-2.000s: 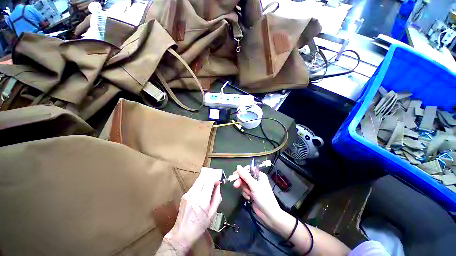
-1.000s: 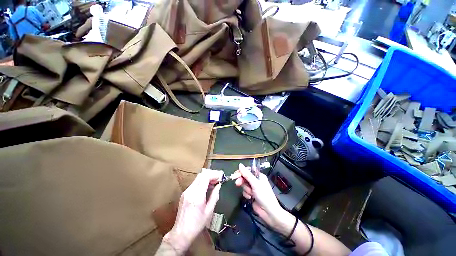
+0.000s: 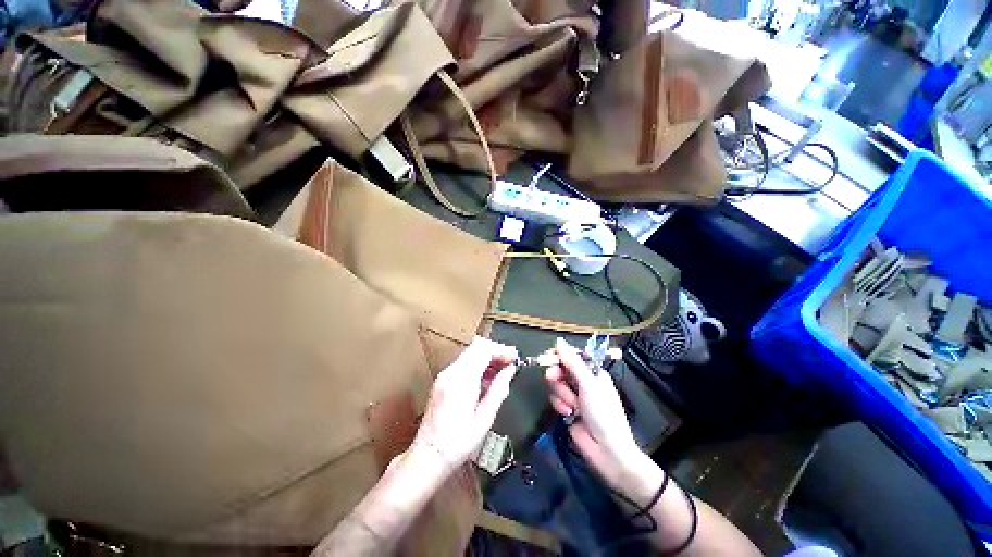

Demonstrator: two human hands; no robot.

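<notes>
A large tan bag body (image 3: 207, 359) with a reddish-brown leather patch (image 3: 393, 424) fills the lower left. My left hand (image 3: 462, 400) lies at its right edge, thumb and fingertips pinched on a small dark metal piece (image 3: 525, 361). My right hand (image 3: 593, 400) is just right of it and holds a slim pale tool whose tip points at the piece; a silvery part shows above the fingers. The exact kind of tool cannot be told. A pale webbing tab (image 3: 495, 453) hangs below my left hand. A thin strap (image 3: 577, 324) loops across the table.
More tan bags (image 3: 359, 76) are piled at the back. A white power strip (image 3: 546, 203), a white roll (image 3: 586, 247) and yellow-and-black snips (image 3: 556, 260) lie beyond my hands. A white animal-faced fan (image 3: 682, 330) and a blue crate (image 3: 810, 310) of small grey-tan pieces are at the right.
The view has shifted, so the bags and table sit higher and the crate further right and lower. My hands stay close together around the small piece.
</notes>
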